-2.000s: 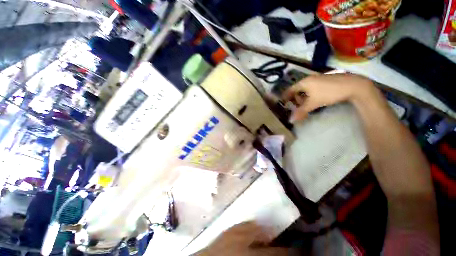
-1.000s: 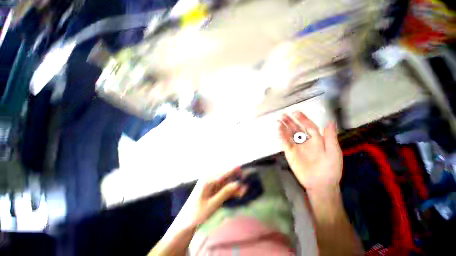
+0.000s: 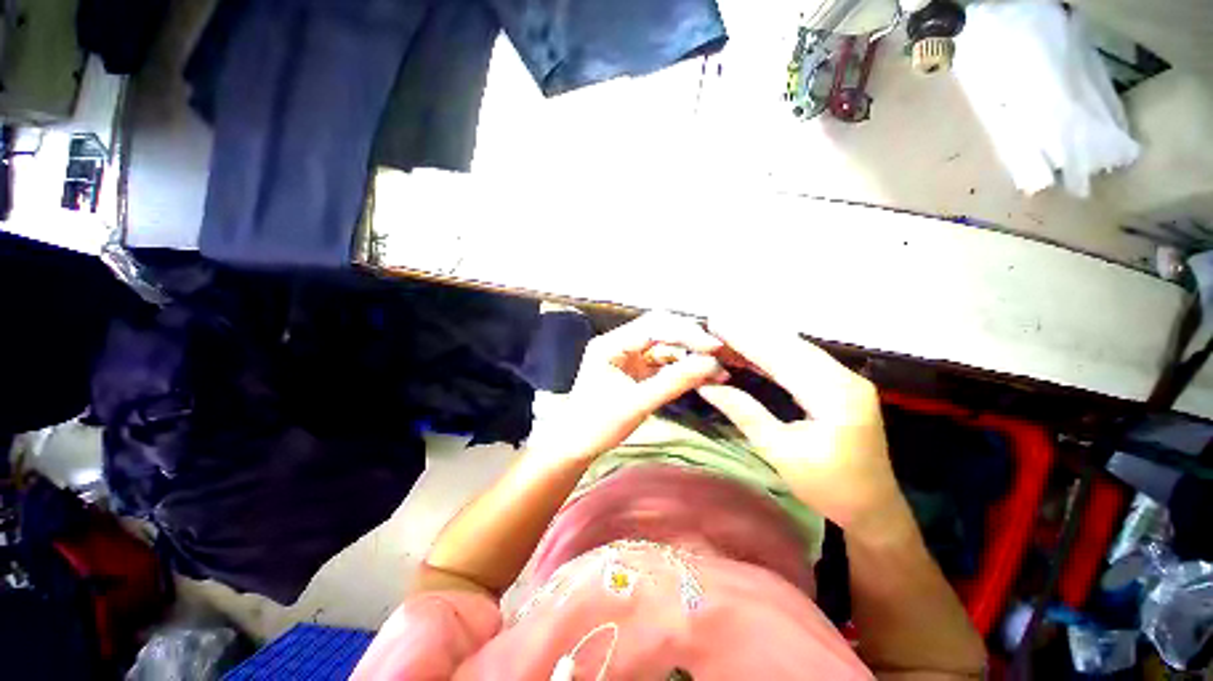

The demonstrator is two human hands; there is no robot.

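Observation:
My left hand (image 3: 619, 393) and my right hand (image 3: 825, 426) meet at the fingertips in front of my waist, just off the table's front edge. The fingers of both hands are pinched around a small item, possibly a bobbin or bobbin case, nearly hidden by the fingertips. The white machine table (image 3: 639, 213) is beyond my hands. Small metal parts of the sewing machine (image 3: 851, 100) show at the top right, beside a ribbed cream knob (image 3: 931, 53).
Navy garment pieces (image 3: 299, 133) drape over the table at the upper left. A dark garment heap (image 3: 266, 426) hangs below. White cloth scraps (image 3: 1044, 93) lie at the upper right. A blue slatted basket (image 3: 303, 655) is at the bottom left. A red-rimmed bin (image 3: 1024, 492) is under the table, right.
The view has swung down and left, away from the JUKI head. My right hand, open a second ago with a small round item on it, has joined my left hand at the fingertips.

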